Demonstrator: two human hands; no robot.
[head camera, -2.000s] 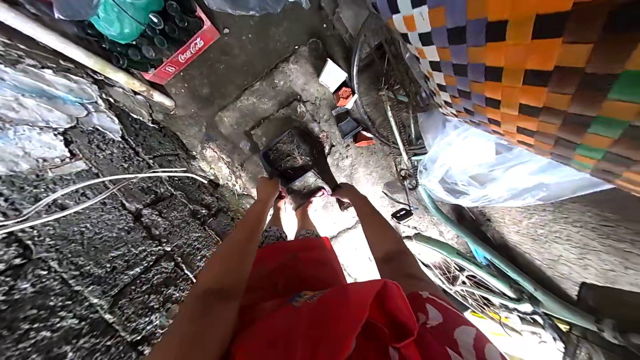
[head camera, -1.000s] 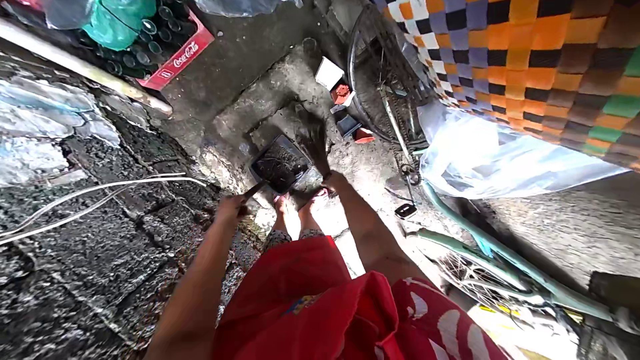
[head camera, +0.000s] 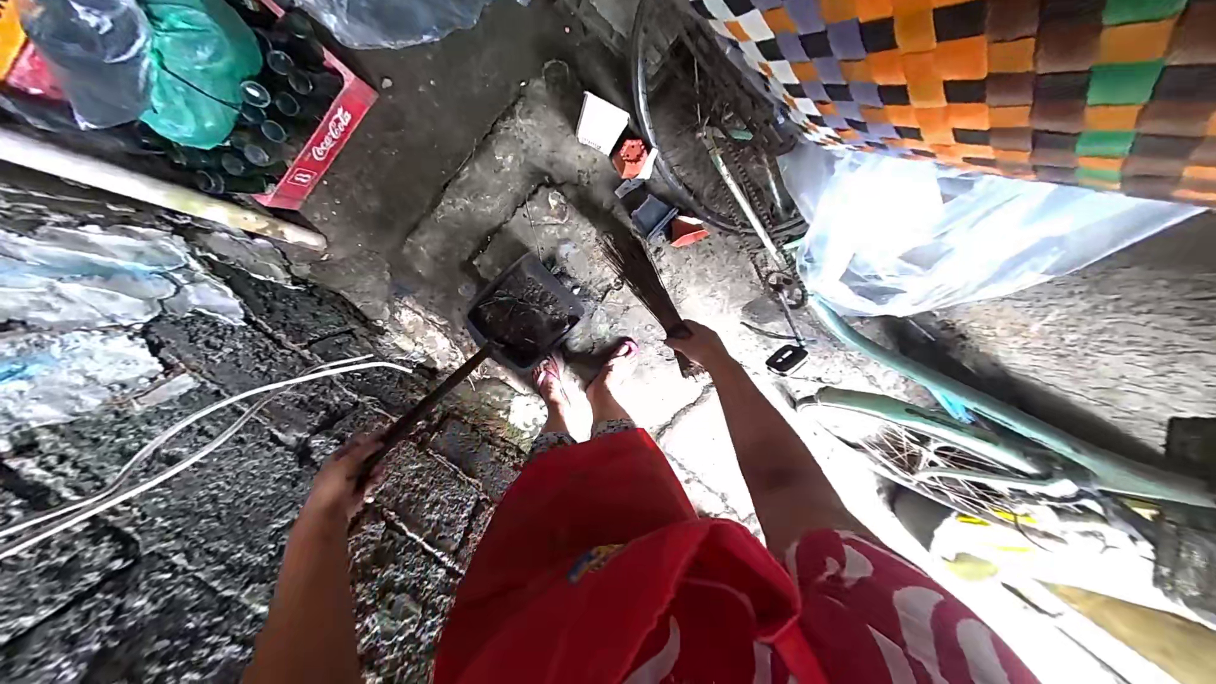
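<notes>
My left hand (head camera: 350, 472) grips the dark handle of a dustpan (head camera: 524, 312). The pan lies on the concrete ahead of my feet, with dark debris and thin stalks in it. In my right hand (head camera: 698, 344) is a hand broom of thin dark bristles (head camera: 638, 275), held near its lower end. The bristles fan out up and to the left, over the floor to the right of the dustpan, apart from it.
A red Coca-Cola crate (head camera: 328, 133) of glass bottles stands at upper left beside a pale pole (head camera: 161, 193). White cables (head camera: 204, 432) cross the rough wall at left. A green bicycle (head camera: 912, 375) and clear plastic sheeting (head camera: 893, 228) occupy the right. Small containers (head camera: 649, 209) sit near the wheel.
My left hand has moved left and back from beside the dustpan, and the handle now shows. My right hand has moved right with the broom, away from the pan.
</notes>
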